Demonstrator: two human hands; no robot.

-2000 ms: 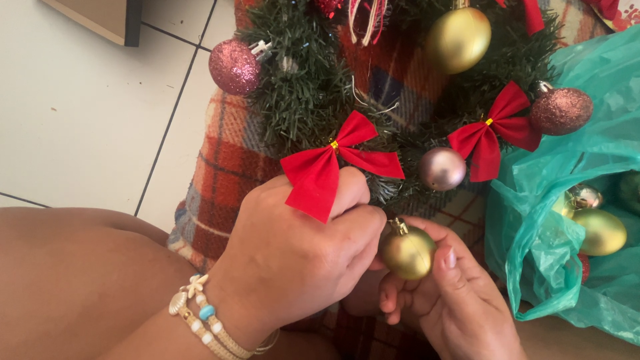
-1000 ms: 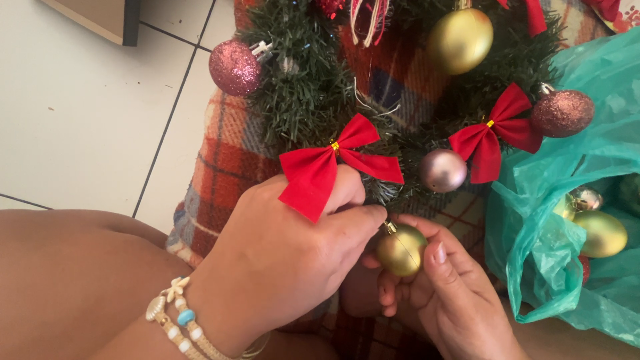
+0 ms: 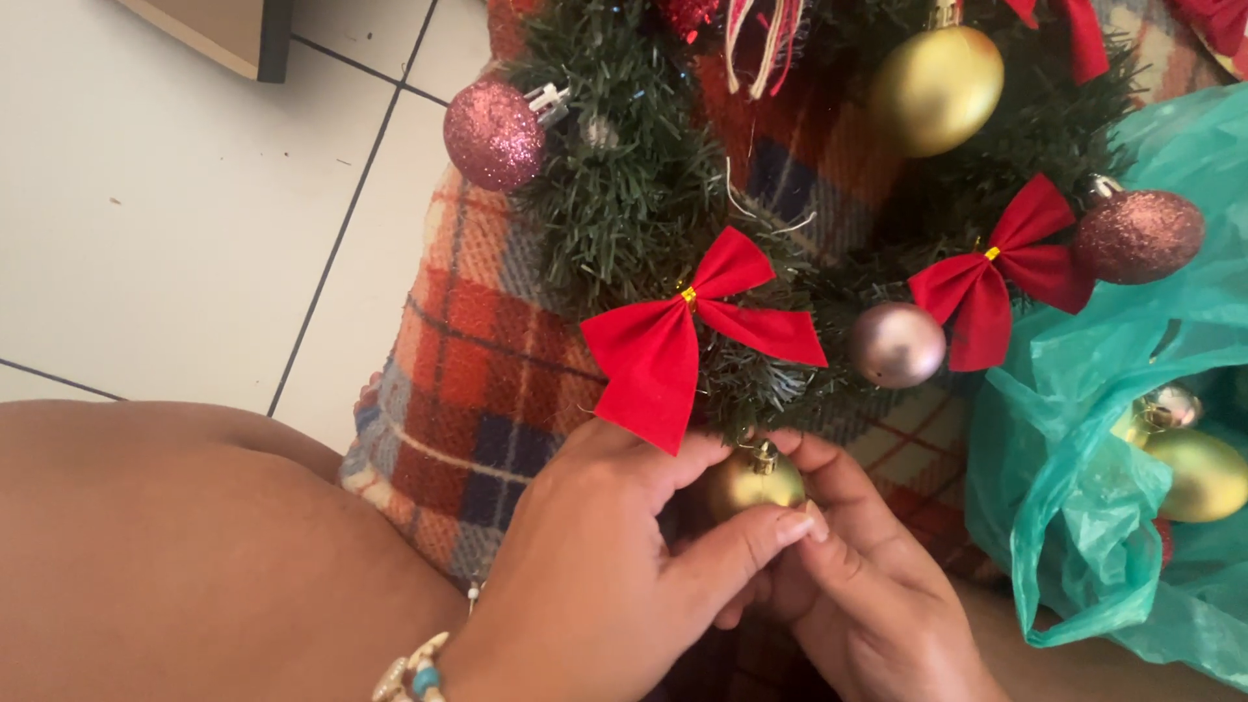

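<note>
Between my two hands is a matte gold bauble (image 3: pixel 756 480), its metal cap up against the lower edge of a green artificial wreath (image 3: pixel 609 210). My left hand (image 3: pixel 604 556) has its thumb on the bauble's front, with the other fingers largely hidden behind it. The thumb and fingers of my right hand (image 3: pixel 868 565) hold the bauble from the right, the two thumb tips touching. A red fabric bow (image 3: pixel 687 327) with a gold tie lies on the wreath just above my left hand. A small pink bauble (image 3: pixel 897 344) and a second red bow (image 3: pixel 999 273) are farther right.
A teal plastic bag (image 3: pixel 1082 468) at the right holds several baubles, one of them gold (image 3: pixel 1204 475). Glittery pink baubles (image 3: pixel 494 135) and a larger gold bauble (image 3: pixel 938 90) are on the wreath. Beneath it is a plaid blanket (image 3: pixel 468 390); white floor tiles (image 3: pixel 185 195) show at the left.
My left thumb has come onto the front of the gold bauble, beside my right thumb; earlier my left fingers were at its cap. The wreath and bows stay in place.
</note>
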